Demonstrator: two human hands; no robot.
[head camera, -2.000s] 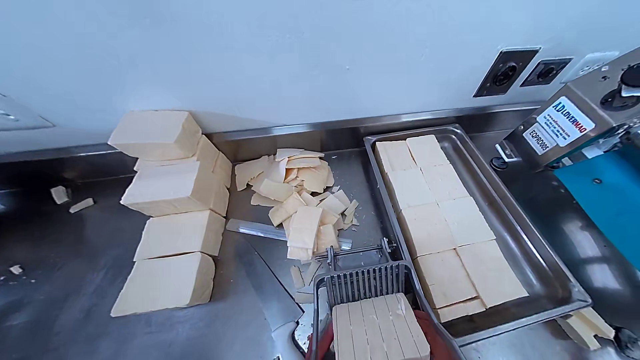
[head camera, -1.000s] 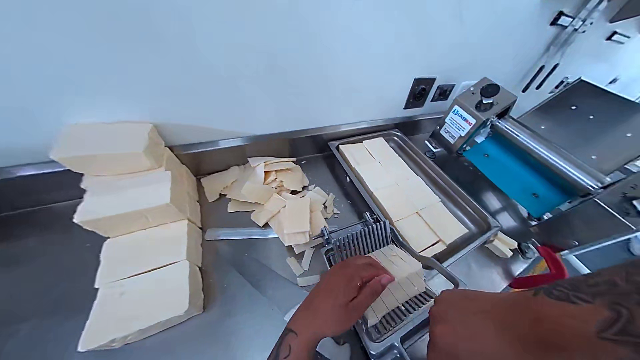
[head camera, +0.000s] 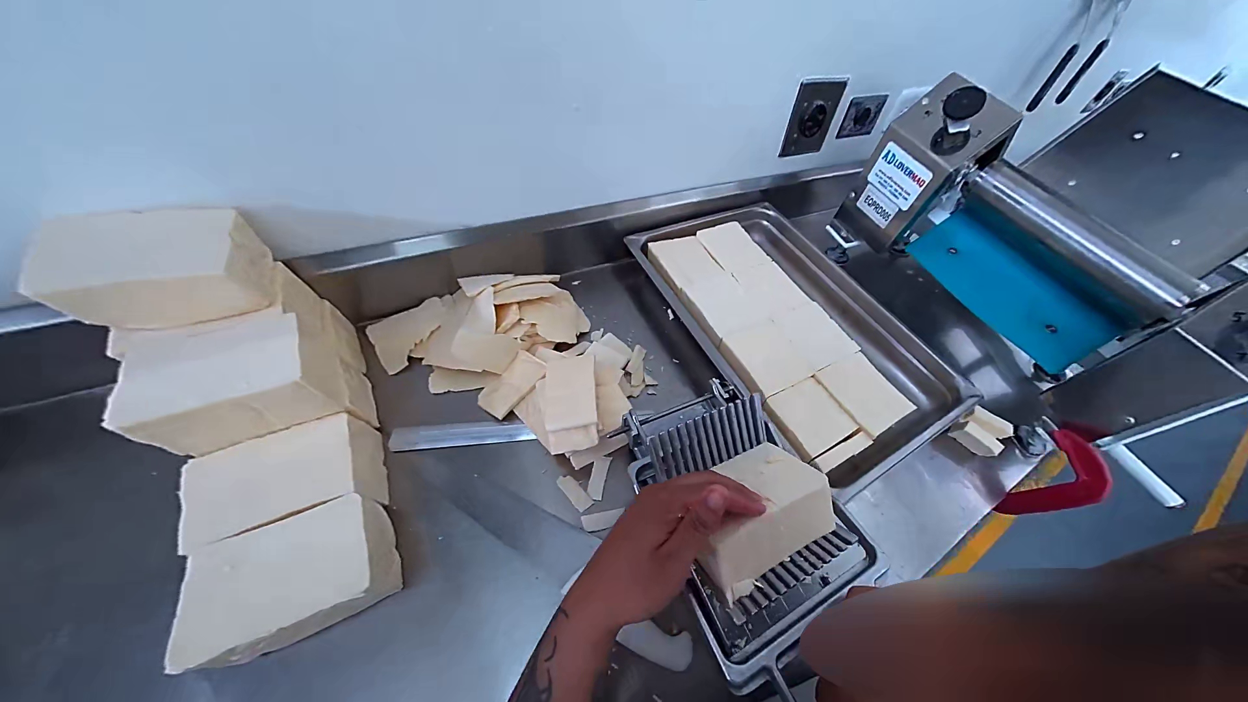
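My left hand (head camera: 673, 536) holds a pale block, seemingly cheese (head camera: 780, 512), its fingers on the left side and top. The block rests on the ridged bed of a metal slicer (head camera: 726, 624), whose slatted part (head camera: 707, 439) stands raised behind it. My right hand, at the lower right near the slicer's front, is blurred and mostly hidden by the forearm, so its grip does not show. Beyond the slicer, rectangular pale pieces (head camera: 770, 346) lie in rows in a shallow steel tray (head camera: 916, 375).
Large pale blocks (head camera: 283, 575) line the left of the steel counter (head camera: 468, 585). Thin offcuts (head camera: 487, 341) lie heaped mid-counter, beside a long flat blade (head camera: 458, 436). A roller machine (head camera: 1082, 234) stands at the right; a red handle (head camera: 1077, 478) juts past the counter edge.
Both hands have come into view since the oldest frame. The block a second ago showed slice lines; now an unsliced-looking block is on the slicer. The view has swung right.
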